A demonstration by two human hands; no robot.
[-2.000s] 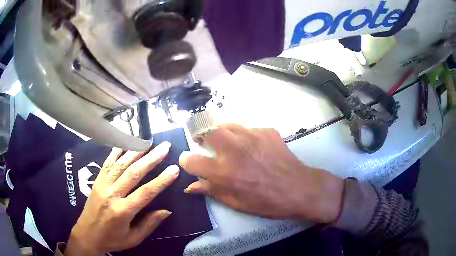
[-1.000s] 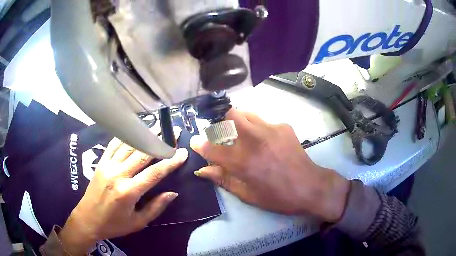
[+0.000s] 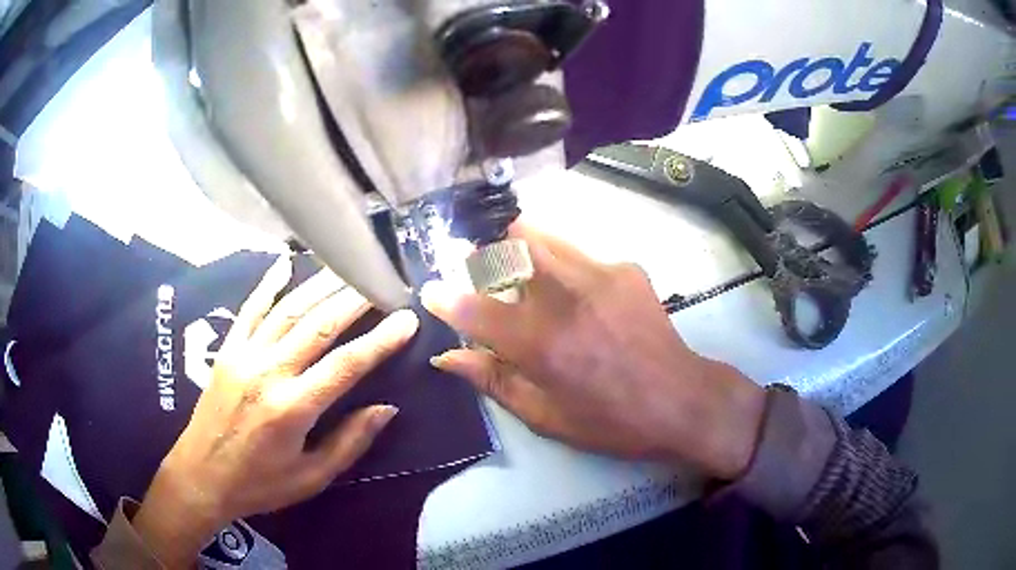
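Note:
A dark printed panel point(image 3: 100, 323) with a white round logo and lettering lies on the machine table, and a plain dark fabric piece point(image 3: 446, 418) lies over it. My left hand point(image 3: 279, 390) rests flat on the fabric with fingers spread, left of the needle area. My right hand point(image 3: 602, 345) is at the right edge of the fabric, its thumb and index fingertips on or beside the cloth; whether it pinches the cloth is unclear. The ribbed knob point(image 3: 500, 264) is just in front of my right fingers. The brightly lit presser foot area point(image 3: 432, 239) is partly hidden by the machine head.
The sewing machine head point(image 3: 245, 134) fills the upper middle, with dark cloth point(image 3: 635, 67) draped over its arm. Fabric shears point(image 3: 819, 273) lie right of the needle. A small dark and red tool point(image 3: 924, 251) lies at the table's right end. The ruler edge point(image 3: 579, 523) runs along the front.
The camera view has shifted, so the machine head appears further right. Both hands remain on the fabric beside the needle area, with my left fingers spread wider than a second ago.

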